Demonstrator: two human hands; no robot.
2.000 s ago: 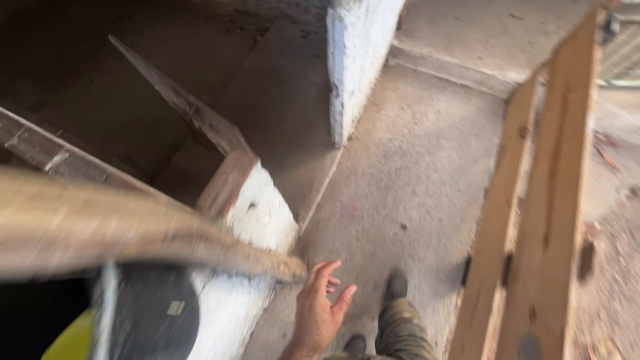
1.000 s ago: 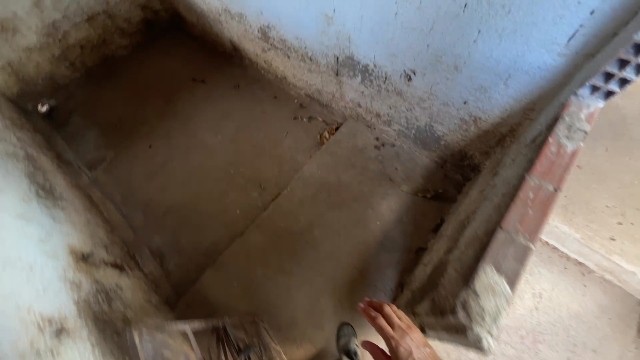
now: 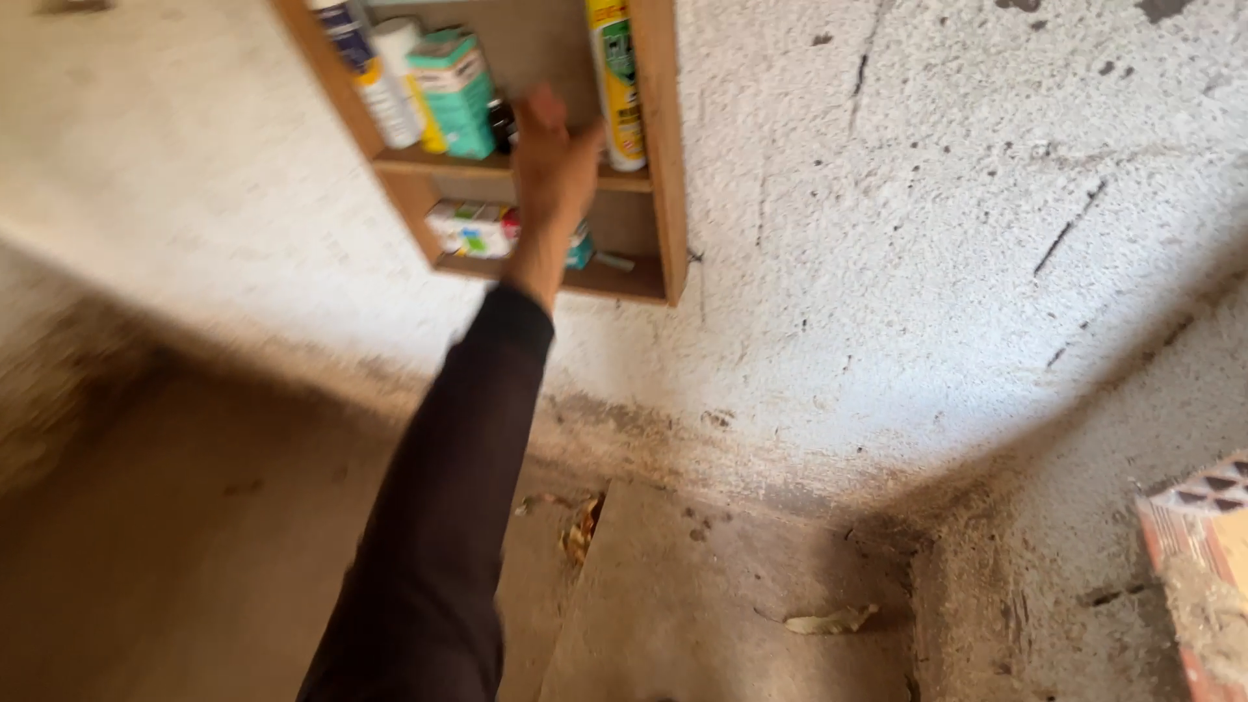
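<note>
A bare hand on a dark-sleeved arm, which looks like my left hand point(image 3: 556, 166), reaches up to a small wooden wall shelf point(image 3: 661, 195). It is blurred, with thumb and fingers apart and nothing visible between them. Just left of its fingers is a small dark bottle point(image 3: 502, 124), beside a teal and white box point(image 3: 458, 97). A yellow tube or canister point(image 3: 619, 88) stands to the right of the hand. White and dark blue containers point(image 3: 385, 97) stand at the shelf's left. My forearm partly covers the lower compartment, where a white patterned pack point(image 3: 473, 229) lies. My right hand is out of view.
The shelf is on a rough white wall point(image 3: 877, 244) with dark marks. Below lies a concrete floor point(image 3: 663, 595) with dry leaves point(image 3: 582, 531) and a pale scrap point(image 3: 829, 621). A low wall with exposed hollow brick point(image 3: 1199, 575) stands at the right.
The view has swung from the floor and low walls to the wall shelf. A hand now extends up to the shelf; earlier frames show one low over the floor.
</note>
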